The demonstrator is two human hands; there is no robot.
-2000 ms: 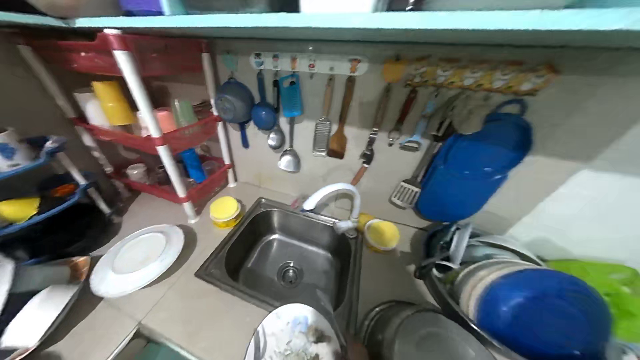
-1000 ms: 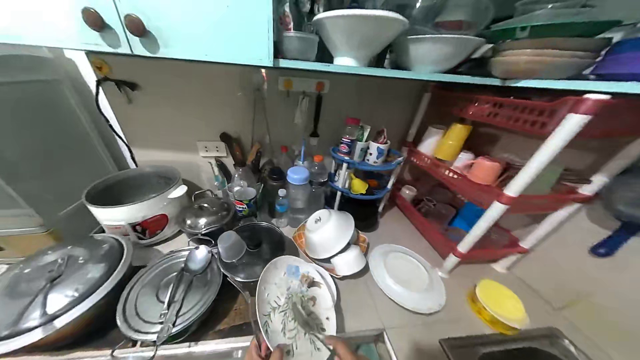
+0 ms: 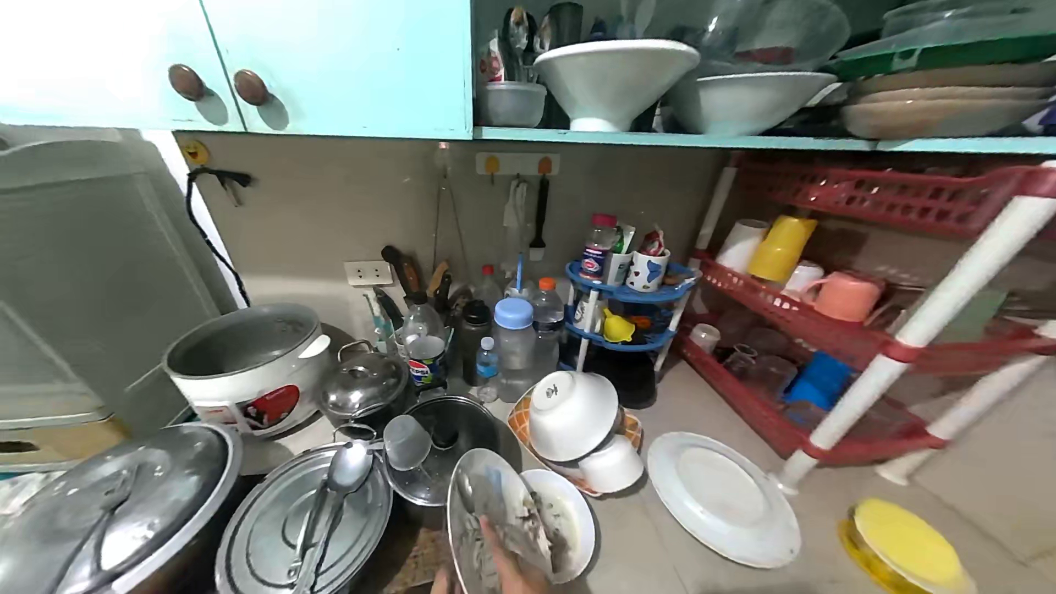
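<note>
My right hand (image 3: 513, 564) lies over a tilted plate (image 3: 495, 503), its fingers against the plate's face; food scraps slide at the right edge. Only part of my left hand (image 3: 443, 580) shows, at the plate's lower left edge. Behind and to the right of the tilted plate is a white bowl (image 3: 580, 516) with food scraps in it. A spoon (image 3: 464, 488) seems to lie on the plate, partly hidden by blur. An upturned white bowl (image 3: 572, 412) rests on an orange patterned dish behind. To the right, a white plate (image 3: 723, 499) lies flat on the counter.
Lidded pots with spoons (image 3: 346, 470) stand at the left, beside a white rice cooker pot (image 3: 247, 363). Bottles (image 3: 516, 346) and a blue rack (image 3: 631, 289) line the wall. A red rack (image 3: 792, 322) is at the right; a yellow-lidded tub (image 3: 907, 540) sits before it.
The view has swung left from the sink. The plate, lying flatter one second ago, is now tilted beside the white bowl, and my right hand has moved onto its face.
</note>
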